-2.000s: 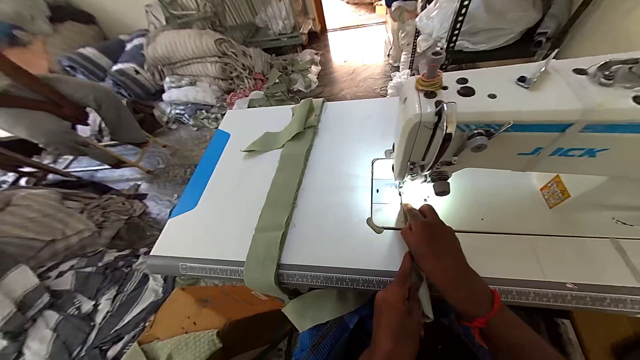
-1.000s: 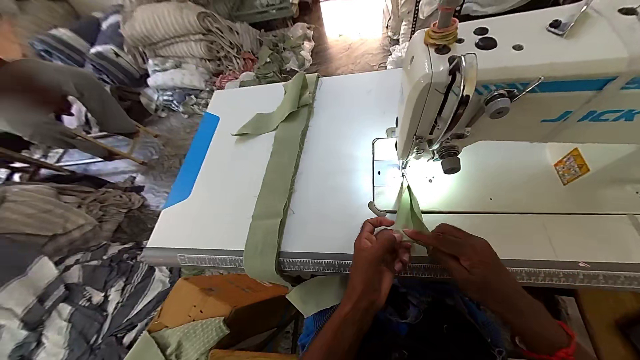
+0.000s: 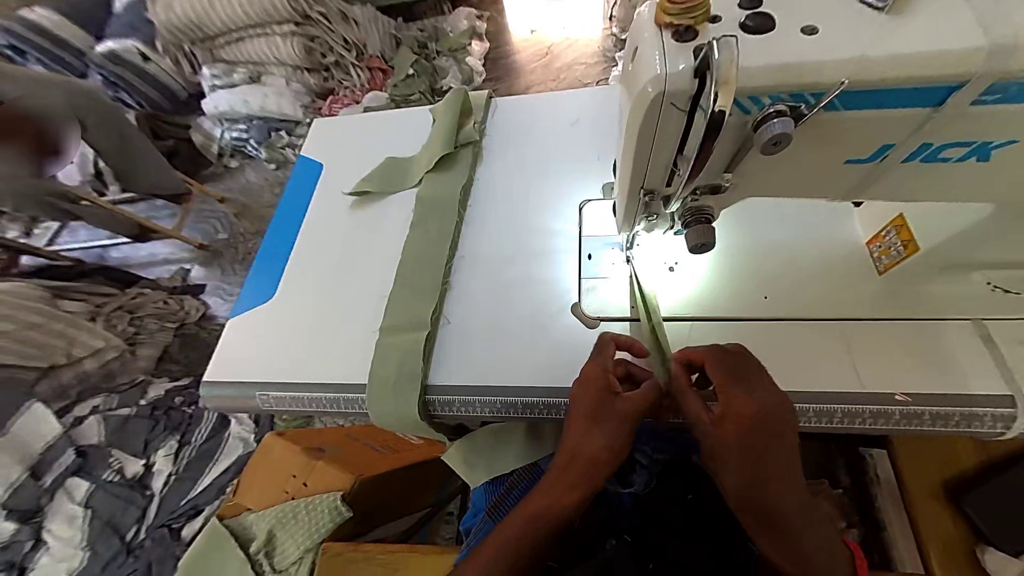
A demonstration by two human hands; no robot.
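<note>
A narrow folded strip of green fabric (image 3: 652, 324) runs from under the needle of a white Jack sewing machine (image 3: 688, 104) toward me. My left hand (image 3: 612, 400) pinches its near end from the left. On the right, the fingers of my right hand (image 3: 724, 400) grip the strip's edge, close beside the left fingertips. The needle area (image 3: 630, 250) is lit brightly. A wider green fabric band (image 3: 416, 280) lies over the table's left part, folded at its far end and hanging over the front edge.
A ruler tape (image 3: 496, 404) lines the front edge of the white table (image 3: 528, 320). Below it at left stands a cardboard box (image 3: 320, 464). Striped cloth (image 3: 72, 472) is heaped on the floor. Fabric piles (image 3: 256, 40) and a seated person (image 3: 96, 144) are beyond the table.
My hands were close to the needle two seconds ago; they are now nearer the table's front edge, holding the strip between them. The view has shifted closer to the machine.
</note>
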